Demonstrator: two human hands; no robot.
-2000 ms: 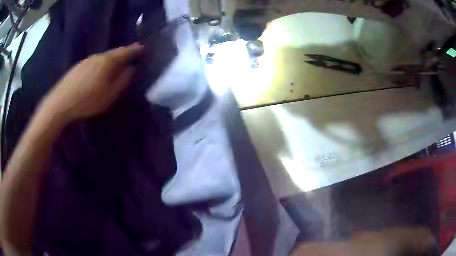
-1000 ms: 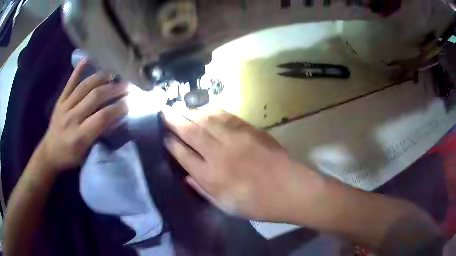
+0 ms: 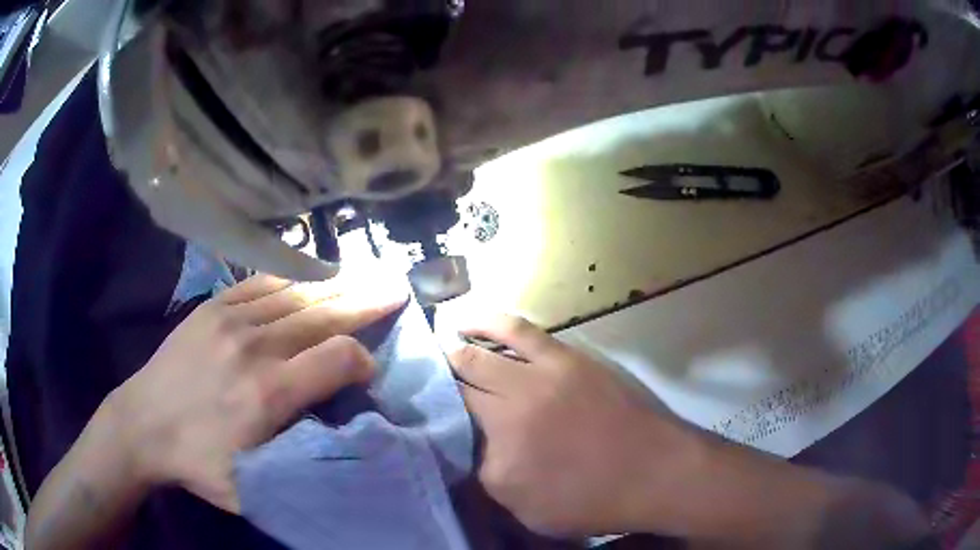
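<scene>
The grey-blue fabric (image 3: 349, 478) lies between my hands, its narrow end running up to the presser foot and needle area (image 3: 430, 269), which is washed out by bright light. The dark main fabric (image 3: 81, 312) spreads at the left and also shows under the grey-blue piece. My left hand (image 3: 253, 371) lies on the cloth left of the needle, its fingertips pressing at the foot. My right hand (image 3: 570, 430) is at the right edge of the cloth, fingers bent at the dark edge just below the foot; whether it pinches the cloth is hidden.
The whitish-grey machine head (image 3: 537, 75) with "TYPIC" lettering spans the top. Black thread snips (image 3: 699, 183) lie on the cream machine bed (image 3: 559, 215) right of the needle. A printed scale (image 3: 849, 360) runs along the table's front edge. Red material shows at the right rim.
My right hand came in from the lower right and has since moved slightly right and down. Both hands are now by the foot. The grey-blue fabric now lies between them. The view has shifted, showing more machine head.
</scene>
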